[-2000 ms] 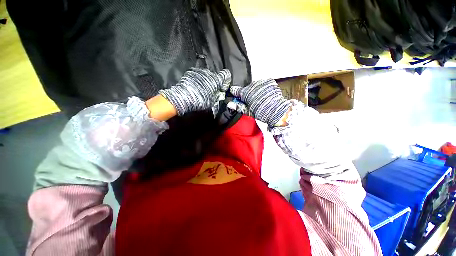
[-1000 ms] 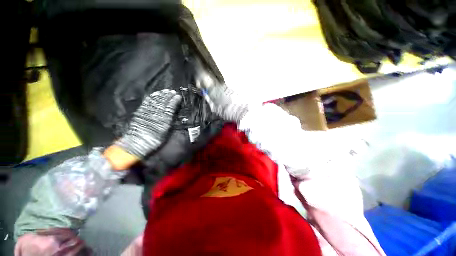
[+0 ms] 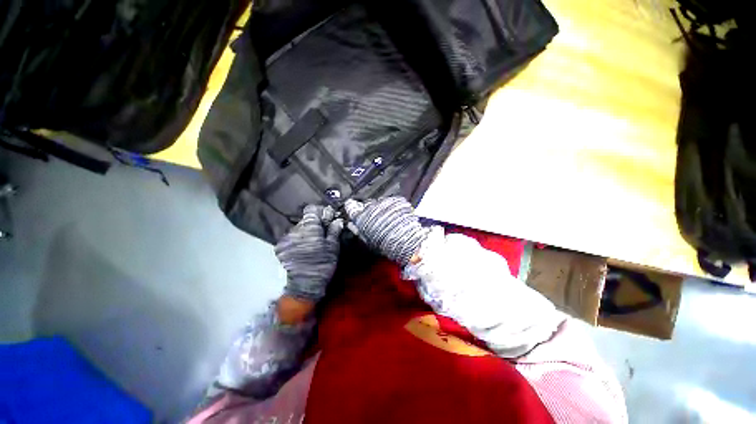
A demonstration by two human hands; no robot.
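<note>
A dark backpack (image 3: 348, 99) lies opened on the pale-yellow table in front of me, its black interior showing. A black inner panel with a short tab (image 3: 298, 137) and small white marks faces up. My left hand (image 3: 309, 252), in a grey-white striped knit glove, pinches the bag's near edge. My right hand (image 3: 386, 229), gloved the same way, pinches the same edge just beside it. The fingertips of both hands nearly touch. The small part between them is too hidden to name.
Dark backpack stacks lie on the table at the left (image 3: 108, 66) and the far right (image 3: 717, 149). An open cardboard box (image 3: 671, 310) with dark content stands below the table edge (image 3: 564, 248). A blue bin (image 3: 62, 385) is at the lower left.
The backpack now lies open with its inner panel showing. My left hand has moved from lying flat on the bag to pinching its near edge; my right hand has come beside it. The view has shifted.
</note>
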